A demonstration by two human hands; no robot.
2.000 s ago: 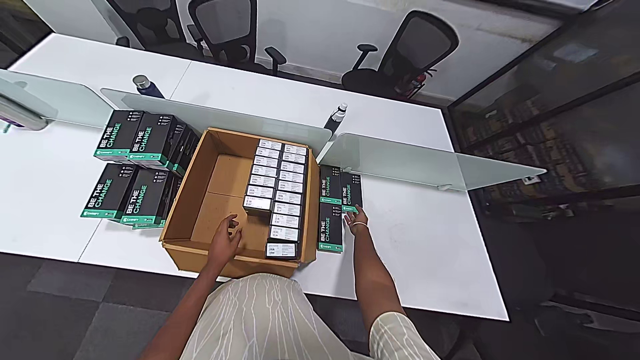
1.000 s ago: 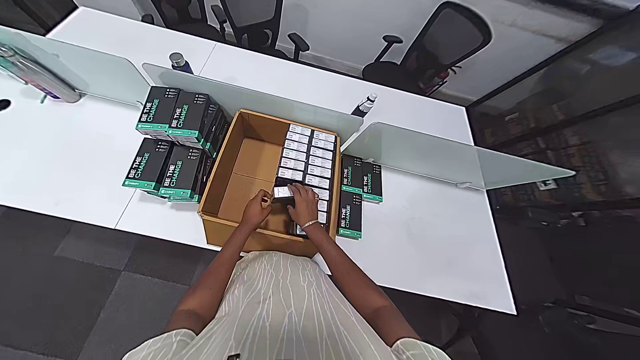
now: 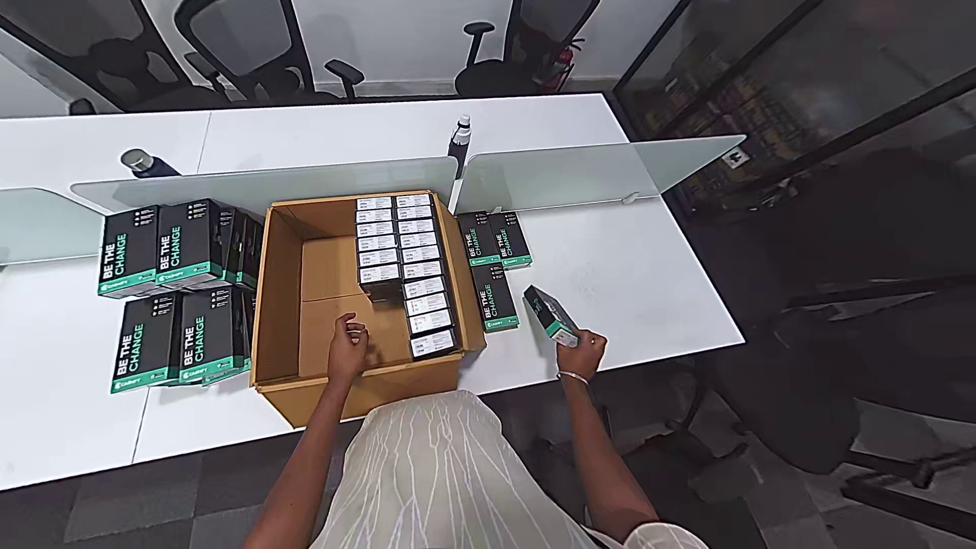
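A black-and-green product box (image 3: 550, 315) is gripped at its lower end by my right hand (image 3: 582, 351), over the table to the right of the carton. My left hand (image 3: 348, 347) holds nothing, its fingers loosely curled over the near part of the open cardboard carton (image 3: 278, 385). Inside the carton, two columns of upright boxes (image 3: 418, 255) with white labels fill the right part; the left column is shorter at the near end. Against the carton's right side lie several black-and-green boxes (image 3: 496, 297). Stacks of similar boxes (image 3: 210, 335) stand on its left.
Frosted glass dividers (image 3: 564, 179) run across the white table (image 3: 640, 267) behind the carton. Beyond them are a dark bottle with a white cap (image 3: 460, 141) and a dark bottle with a grey cap (image 3: 149, 164). Mesh office chairs (image 3: 244, 46) stand at the far side.
My right hand has moved out of the carton to the right and now holds a box beside it. My left hand is apart from the boxes it was near a second ago.
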